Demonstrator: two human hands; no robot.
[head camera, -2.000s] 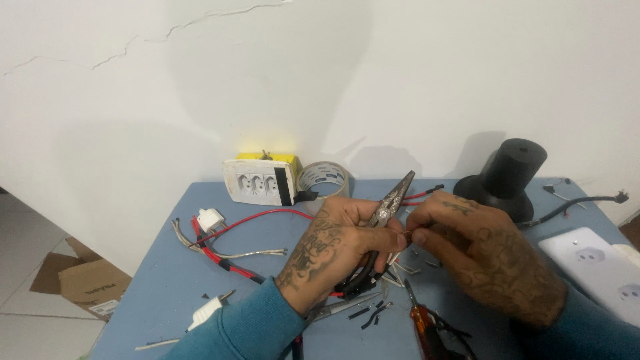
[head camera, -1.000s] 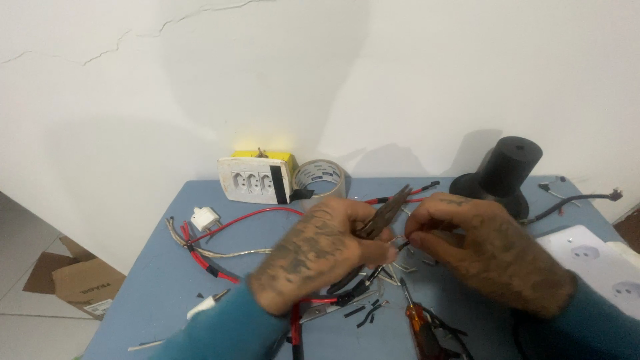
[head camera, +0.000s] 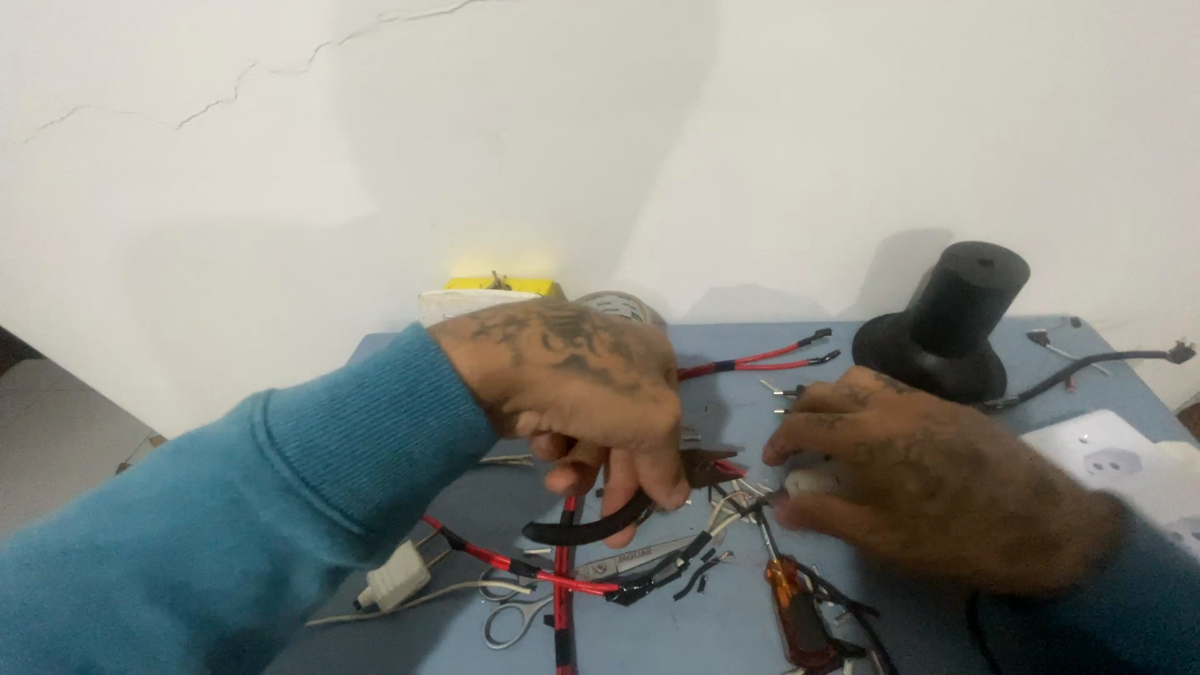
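My left hand (head camera: 586, 394) grips pliers with black handles (head camera: 595, 527). Their jaws (head camera: 714, 467) point right, at a short red piece of wire. My right hand (head camera: 937, 473), slightly blurred, is low over the table, its thumb and fingers around or against a whitish piece (head camera: 812, 480); whether it grips this I cannot tell. Two thin metal pins (head camera: 786, 401) stick out left beside its fingers. Between the hands lie pale wire ends (head camera: 736, 506), joined to a red and black taped cable (head camera: 586, 583). An orange-handled screwdriver (head camera: 795, 605) lies just below.
Scissors (head camera: 511, 623) and a white plug (head camera: 396, 577) lie left of the vertical red cable (head camera: 562, 600). Behind are a yellow-backed outlet box (head camera: 502, 286), a tape roll (head camera: 619, 305) and a black flanged cylinder (head camera: 966, 300). A white outlet plate (head camera: 1078, 441) lies at right.
The hands, close together before, are now apart. My left hand has turned over with the pliers, whose jaws pointed upward earlier. The scissors' handles now show.
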